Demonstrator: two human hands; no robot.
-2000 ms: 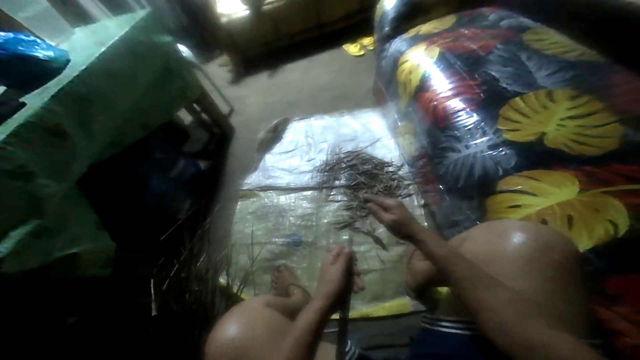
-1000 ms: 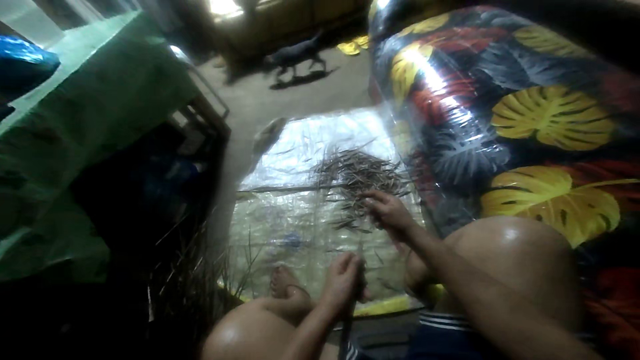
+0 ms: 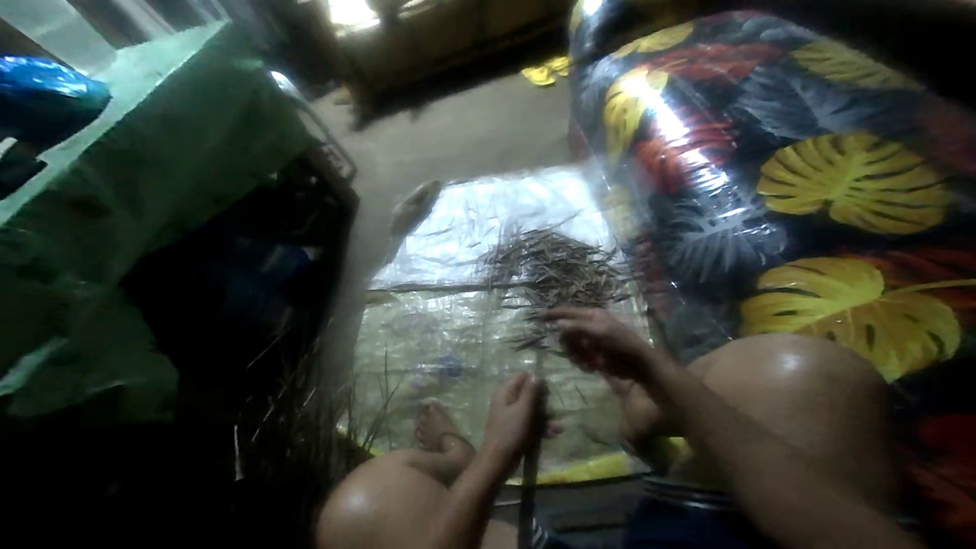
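My left hand (image 3: 517,415) is closed around a thin dark strip (image 3: 528,496) that runs down between my knees; what the strip is made of is too dim to tell. Up and to the right of it, my right hand (image 3: 598,339) is bent, with its index finger pointing left over the mat; whether anything is between its fingers is unclear. Just beyond the right hand lies a loose pile of thin dry brown pieces (image 3: 564,267), like twigs or stalk bits. The pile rests on a shiny plastic sheet (image 3: 419,328) spread on the floor.
A seat or cushion in plastic-covered leaf-print fabric (image 3: 846,183) stands at the right. On the left is a table under a green cloth (image 3: 191,137), with a blue plastic bag (image 3: 53,91) on it. Thin dry stalks (image 3: 297,419) stand at lower left. Yellow slippers (image 3: 545,72) lie farther back.
A dark cat seen walking on the floor at the back one second ago is out of view. My left hand stays closed near the same place.
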